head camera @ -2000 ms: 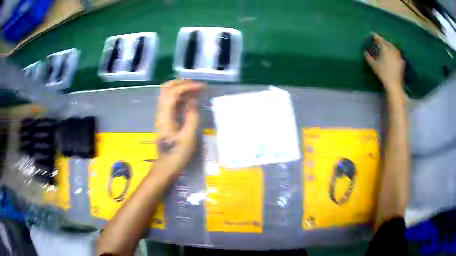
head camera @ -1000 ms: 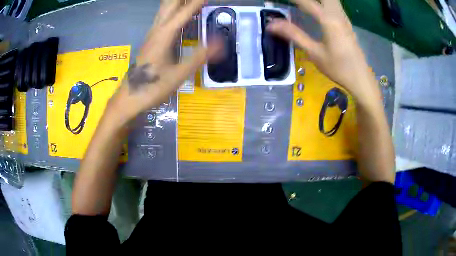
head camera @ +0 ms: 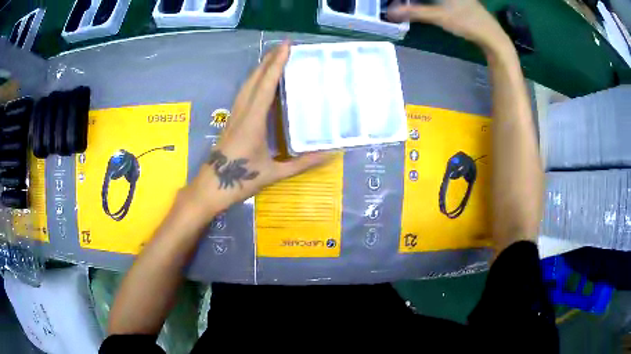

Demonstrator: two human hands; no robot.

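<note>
An empty white tray (head camera: 344, 97) with three long compartments is over the middle of the printed cardboard (head camera: 221, 266). My left hand (head camera: 252, 131) holds it by its left side, thumb near the lower edge and fingers along the left edge. My right hand (head camera: 450, 17) is at the top, its fingertips at the right end of a filled tray (head camera: 367, 26) on the green belt. That tray holds black units and is cut off by the top edge. Whether the right fingers grip it cannot be told.
More filled trays (head camera: 196, 19) stand on the belt (head camera: 273, 15) at upper left. Rows of black units (head camera: 61, 123) lie at left under shiny film. Tray stacks (head camera: 588, 207) stand at right. Loose black parts (head camera: 515, 28) lie on the belt. A blue bin (head camera: 578, 285) is at lower right.
The filled tray between my hands has moved up onto the belt. An empty tray is now in my left hand at the middle. My right hand has moved up and away from the left.
</note>
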